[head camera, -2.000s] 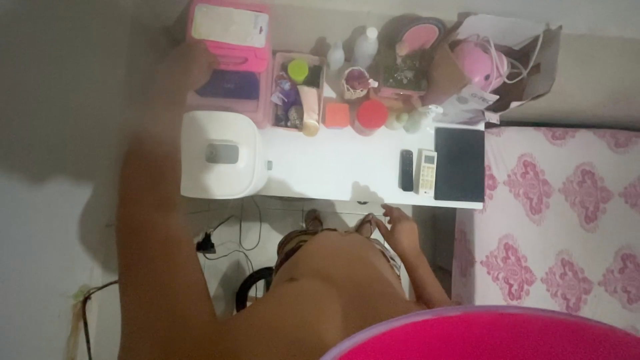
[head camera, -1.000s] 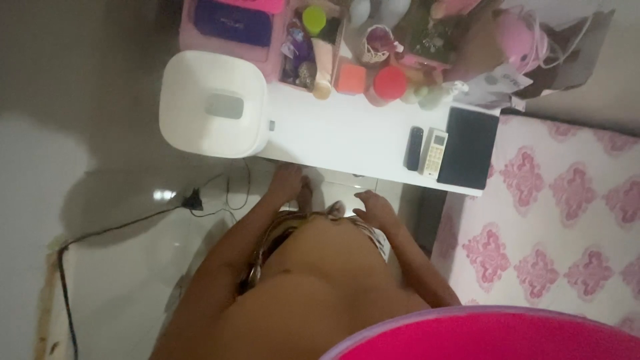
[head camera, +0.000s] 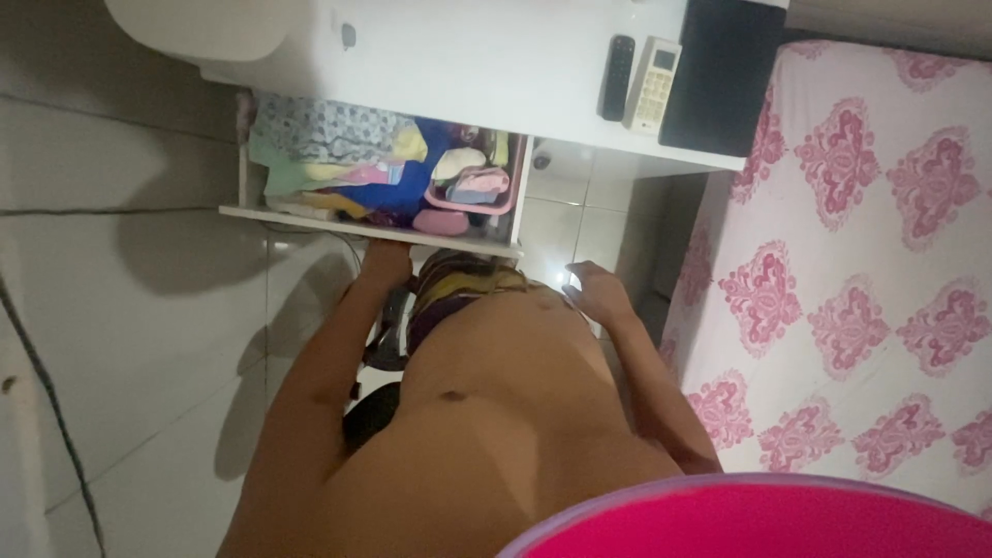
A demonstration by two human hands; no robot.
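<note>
A white drawer (head camera: 372, 226) is pulled out below the white desk top (head camera: 465, 70). Inside lie folded cloths (head camera: 333, 136) in grey pattern, blue, green and yellow, along with a pink basket (head camera: 470, 208) of small cloth items and a pink case (head camera: 440, 222). My left hand (head camera: 387, 262) is at the drawer's front edge, its fingers hidden beneath it, so its hold cannot be told. Right of the drawer, my right hand (head camera: 595, 291) hangs over the tiled floor, fingers apart and holding nothing.
A black remote (head camera: 618, 77), a white remote (head camera: 655, 85) and a flat black panel (head camera: 725, 77) lie on the desk. A white rounded appliance (head camera: 209, 27) stands at its left. The bed (head camera: 860, 256) is at right, a pink rim (head camera: 759, 519) below. A dark cable (head camera: 50, 387) crosses the floor.
The drawer, shut one second ago, is now out and its contents show. My left hand, over the things on the desk two seconds ago, is at the drawer front. The view has shifted closer to the desk.
</note>
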